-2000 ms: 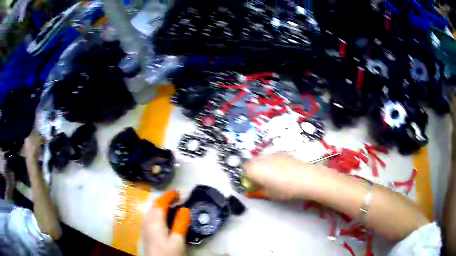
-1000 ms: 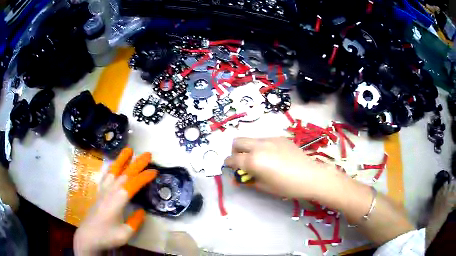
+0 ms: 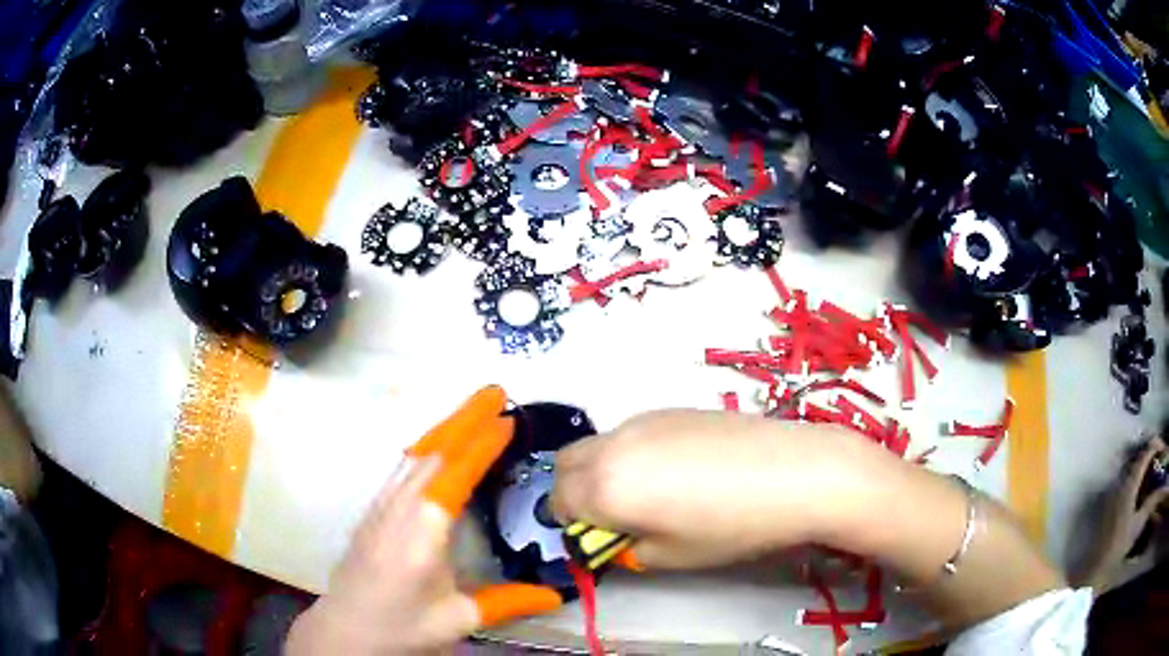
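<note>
A black housing [image 3: 515, 564] lies near the front edge of the bench. A pale grey ring plate [image 3: 523, 513] sits in its open face, with a red connector cable [image 3: 587, 607] hanging toward me. My left hand [image 3: 408, 545], with orange finger cots, holds the housing from its left side, fingers above and below. My right hand [image 3: 654, 493] is over the housing's right part, fingertips at the plate. A yellow-and-black hand tool [image 3: 597, 543] is held in its palm. The right fingertips partly hide the plate.
LED ring boards [image 3: 519, 305] and ring plates lie mid-bench. A heap of red cables [image 3: 827, 336] is to the right. Housings [image 3: 301, 297] stand at left, with piles at both sides. A bottle [image 3: 274, 51] is upper left. Other people's hands [image 3: 1135, 506] show at both edges.
My right hand has carried the ring plate with its red cable from the bench to the housing. My left hand has closed in around the housing.
</note>
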